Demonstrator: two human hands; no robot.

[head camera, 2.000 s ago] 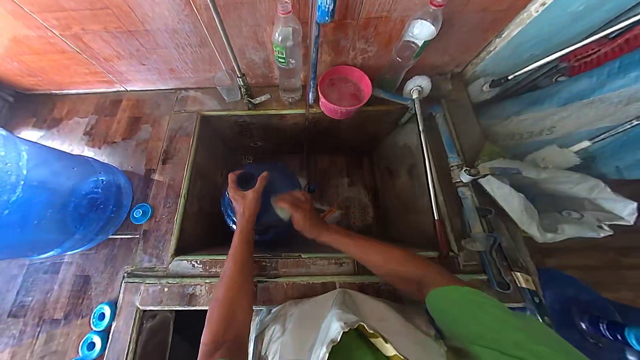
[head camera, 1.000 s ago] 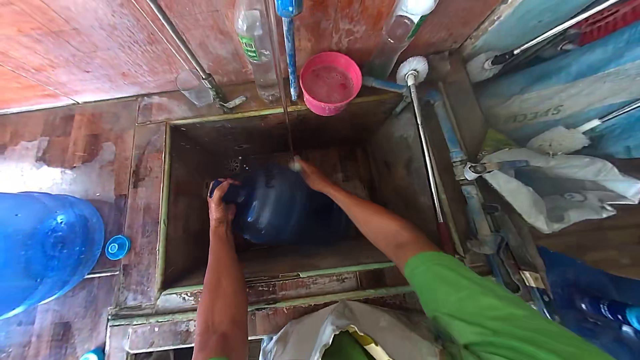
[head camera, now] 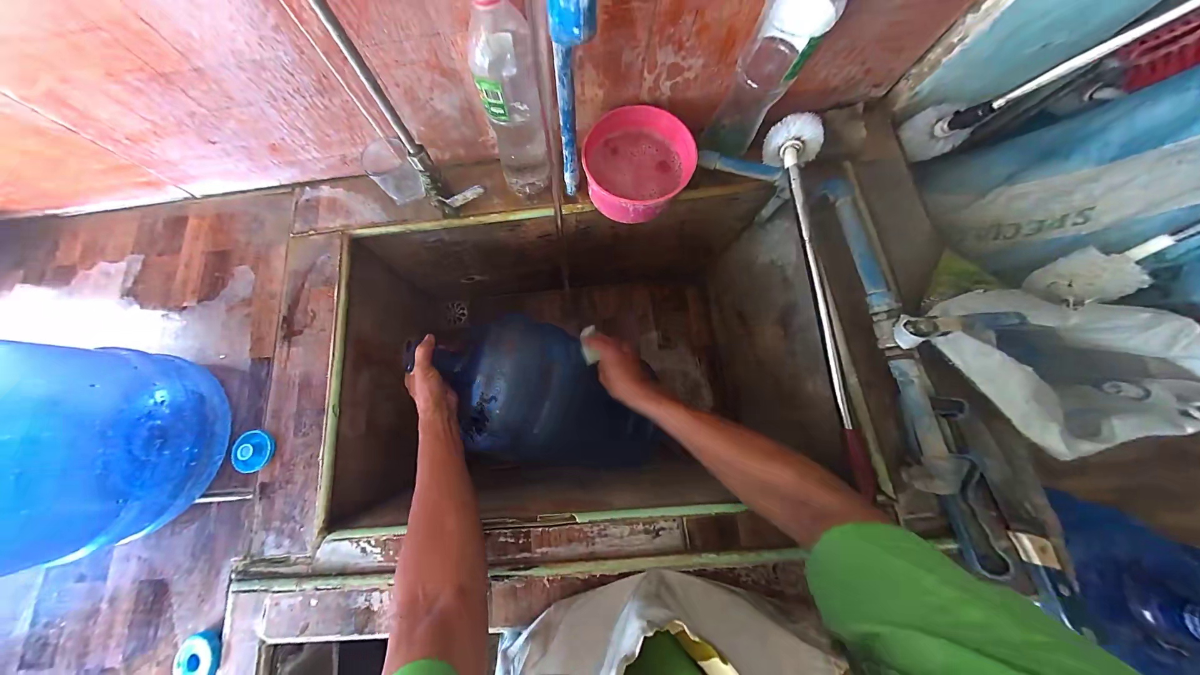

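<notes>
A large blue plastic water jug (head camera: 534, 394) lies on its side in a deep tiled basin (head camera: 769, 319), its neck toward the left. My left hand (head camera: 428, 380) grips the jug at its neck. Over the jug's right part, my right hand (head camera: 621, 370) holds a small pale sponge or pad (head camera: 589, 345) near the jug's surface; whether it touches is blurred. The jug's lower side is dark and hard to make out.
On the back ledge stand a pink bucket of soapy liquid (head camera: 639, 164), plastic bottles (head camera: 511, 103) and a clear cup (head camera: 394, 171). A long-handled brush (head camera: 816, 253) leans along the right edge. Another blue jug (head camera: 103, 441) lies left, beside a blue cap (head camera: 252, 451).
The jug has turned from neck-up at two seconds ago to lying sideways, with my left hand moved to its neck. Since one second ago, my right hand has come down from the jug's far side.
</notes>
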